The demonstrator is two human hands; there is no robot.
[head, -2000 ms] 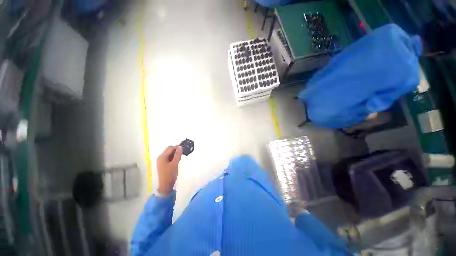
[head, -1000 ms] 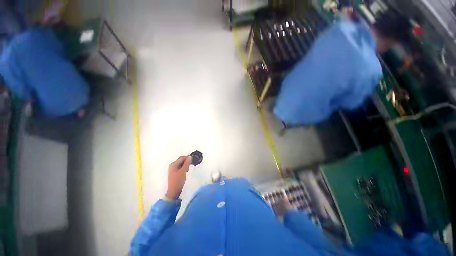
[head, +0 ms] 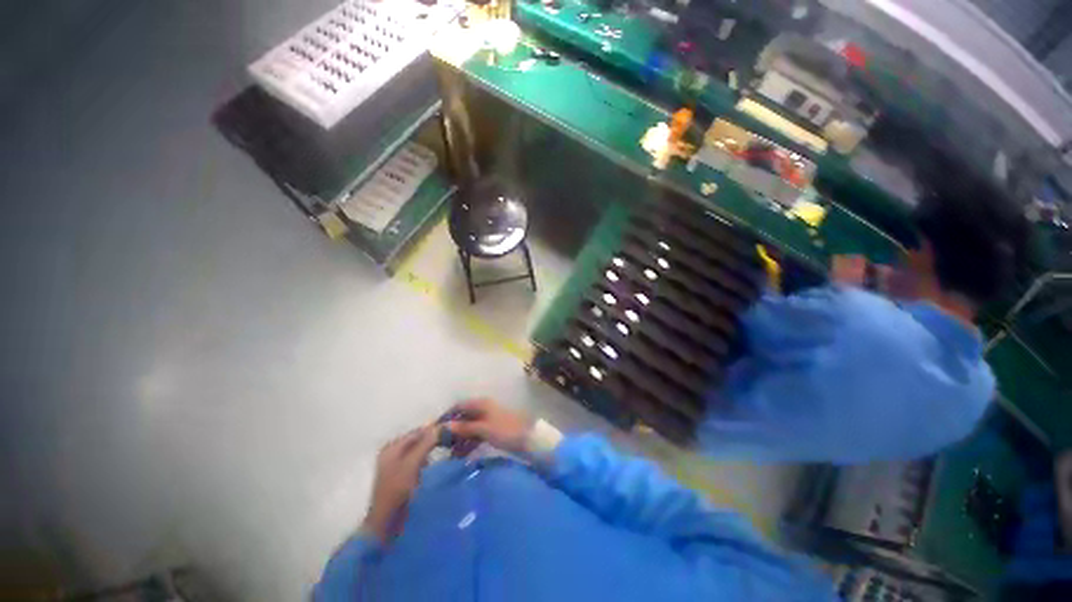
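A small dark round unit [head: 447,430] is held between my two hands, in front of my blue smock; the fingers hide much of it. My left hand [head: 403,461] holds it from the left, with the fingertips on it. My right hand [head: 491,425] meets it from the right, fingertips on or close against the unit. The picture is blurred, so the unit's details and the exact finger contact are hard to make out.
A large black tray [head: 658,312] with pale pieces stands ahead to the right, beside a seated blue-clad person [head: 858,376]. Beyond are a round black stool [head: 489,221], a green bench [head: 576,94] and a cart with a white tray [head: 335,59].
The view has turned right towards the bench, tray and stool. My right hand has come up from the lower right to the unit, which my left hand alone held out before; both are now near my body.
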